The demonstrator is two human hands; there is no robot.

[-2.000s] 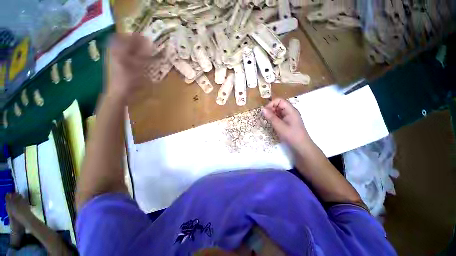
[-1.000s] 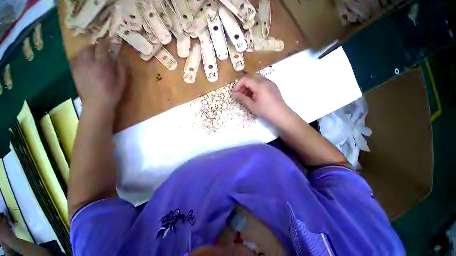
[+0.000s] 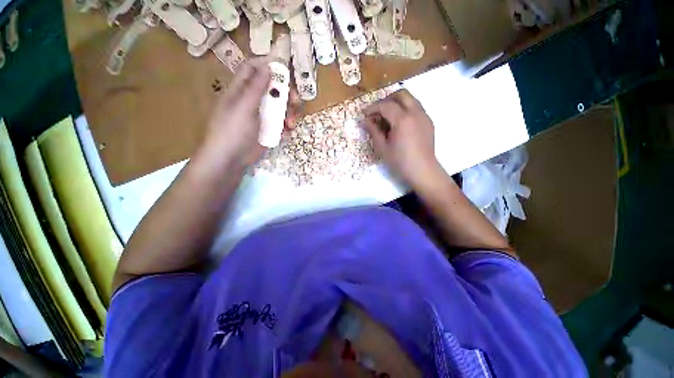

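Note:
My left hand (image 3: pixel 240 114) holds one beige strap tab (image 3: pixel 274 111) upright, with a dark hole and small dark marks near its upper end. My right hand (image 3: pixel 403 133) is to its right, over the small fittings (image 3: pixel 318 151), with fingers bent together; whether it pinches a fitting cannot be told. The small pinkish-tan fittings lie scattered on the white sheet (image 3: pixel 484 111) between and below my hands. A heap of beige tabs (image 3: pixel 303 63) lies above my hands on the brown cardboard sheet (image 3: pixel 148 133).
Yellow and white boards (image 3: pixel 77 177) stand at the left. At the right is an open brown carton (image 3: pixel 565 214) with crumpled white plastic (image 3: pixel 495 184) beside it. More tabs (image 3: pixel 536 13) lie at the upper right. The dark green bench (image 3: pixel 584 66) shows at the right.
My left hand has moved from the heap's left side down toward the fittings and now holds a tab. My right hand remains over the fittings. The view has shifted.

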